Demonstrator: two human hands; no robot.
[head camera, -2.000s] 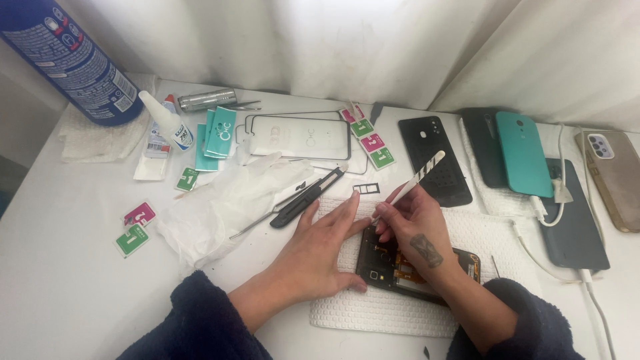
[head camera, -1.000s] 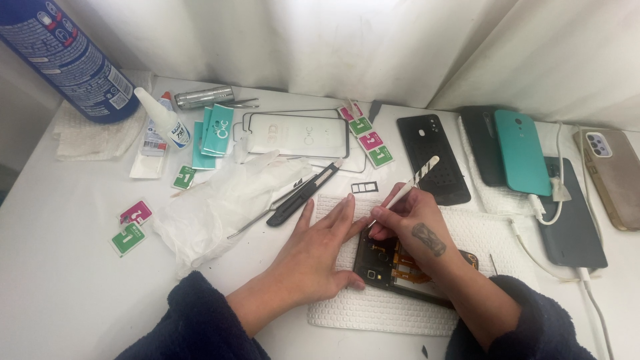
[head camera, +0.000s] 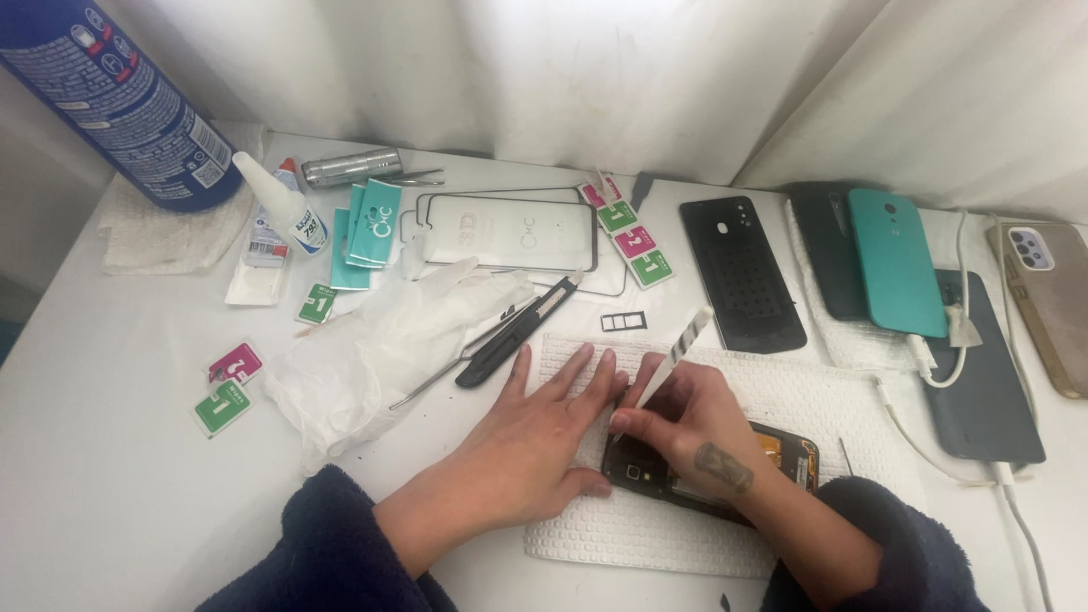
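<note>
An opened smartphone (head camera: 646, 480) with bared inner parts lies on a white textured paper towel (head camera: 629, 544). Between its thumb and fingers, my right hand (head camera: 705, 425) holds white tweezers (head camera: 680, 348) with dark stripes, their tip down at the phone's upper left corner. That hand hides much of the phone's middle. My left hand (head camera: 544, 433) lies spread and palm down at the phone's left end, holding nothing, its fingertips near the corner. A black SIM tray (head camera: 624, 321) sits just beyond the towel. Left of it rests a black utility knife (head camera: 518, 331) on the table.
Beyond the hands lie a black phone back cover (head camera: 742, 276), screen protectors (head camera: 510, 234) and wipe packets (head camera: 633, 241). Crumpled white plastic (head camera: 374, 357), a glue bottle (head camera: 289, 208) and a blue spray can (head camera: 127, 110) are at left. A teal phone (head camera: 897, 259) and cables stand at right.
</note>
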